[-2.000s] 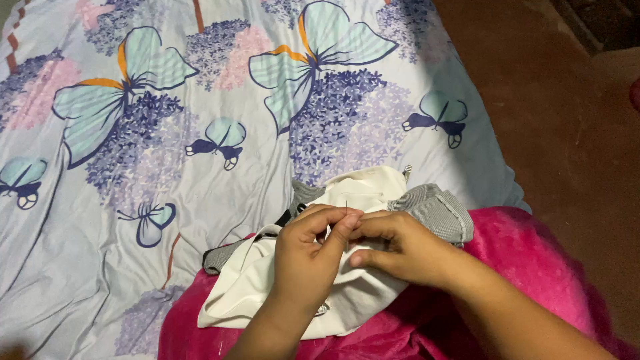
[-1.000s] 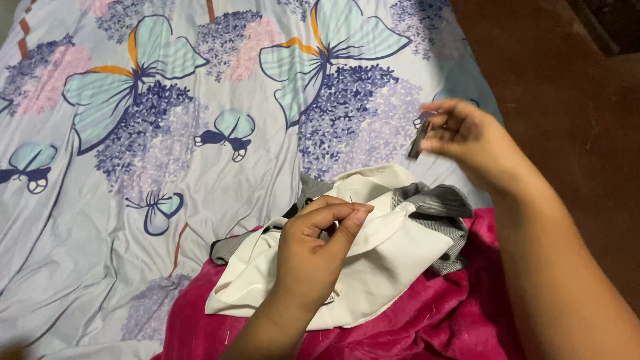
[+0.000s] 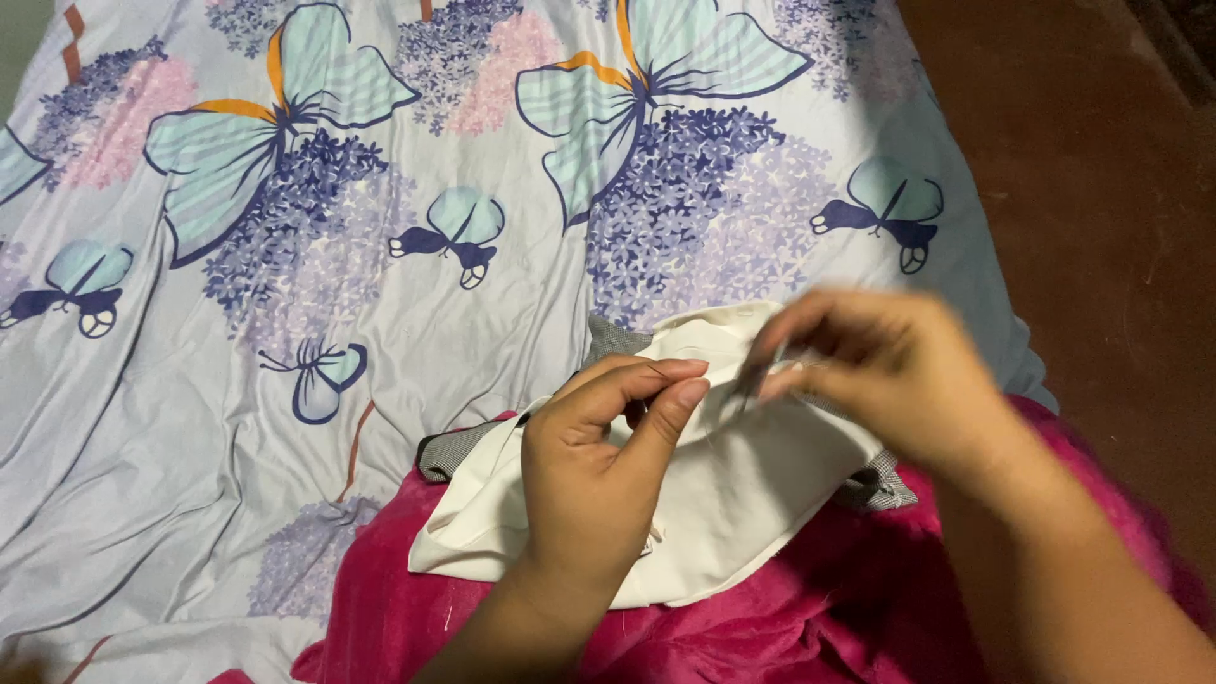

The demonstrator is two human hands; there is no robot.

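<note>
My left hand [image 3: 608, 456] is over a white cloth garment [image 3: 760, 484], its thumb and index fingertip pinched on something thin, like a needle or thread, too fine to tell. To its right, my right hand [image 3: 855, 370] is blurred and curled around a small dark object [image 3: 746, 389], whose kind I cannot make out. The two hands are apart. Grey checked fabric with dark edging [image 3: 456, 451] shows at the garment's left, and more grey fabric lies under its right side.
A bright pink plush blanket [image 3: 399, 570] lies beneath the garment. Beyond it spreads a bed sheet [image 3: 532, 323] printed with butterflies and flowers. The bed's edge runs down the right, with a reddish-brown floor [image 3: 1073, 228] past it.
My right hand was at my left fingertips, then away up and right with a dark object, and is now lower and nearer my left hand. My left hand keeps its pinch.
</note>
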